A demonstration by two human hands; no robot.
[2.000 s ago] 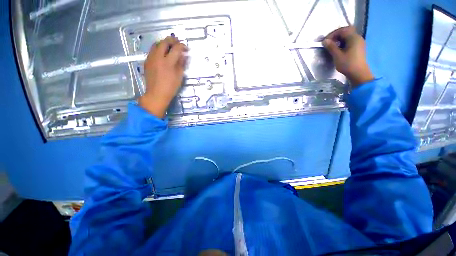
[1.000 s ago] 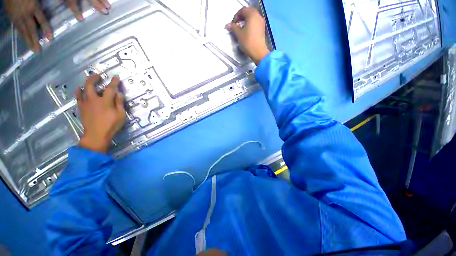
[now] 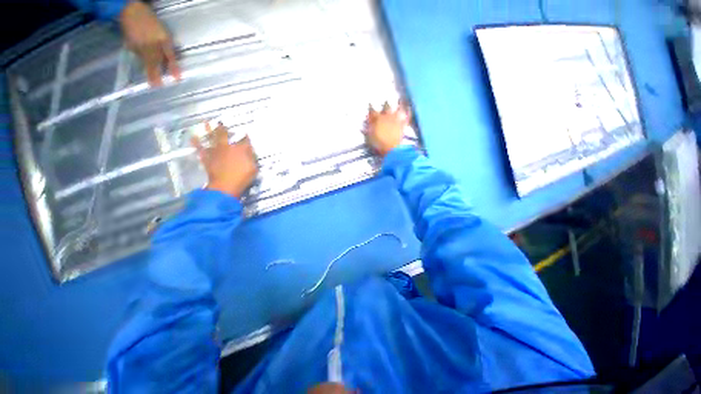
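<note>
A large silver back panel (image 3: 307,100) with a dark rim lies on a blue carrier board (image 3: 338,219). Pale LED strips (image 3: 123,175) run across its left part; the right part is washed out by glare. My left hand (image 3: 227,160) lies on the panel near its middle, over a strip, fingers spread. My right hand (image 3: 387,129) rests at the panel's right end, fingers apart, with nothing visible in it. Both hands are blurred. A thin curling white release liner (image 3: 350,254) lies on the board near my body.
A coworker's hand (image 3: 151,45) touches the panel at the upper left. A second back panel (image 3: 569,108) lies on blue board to the right. A conveyor edge rail (image 3: 250,338) runs along the near side. Dark floor with a yellow line (image 3: 559,258) shows at lower right.
The view has turned. My right hand has moved from pinching near the strip's end to lying on the panel with fingers apart. Only one coworker hand shows now, where two showed before.
</note>
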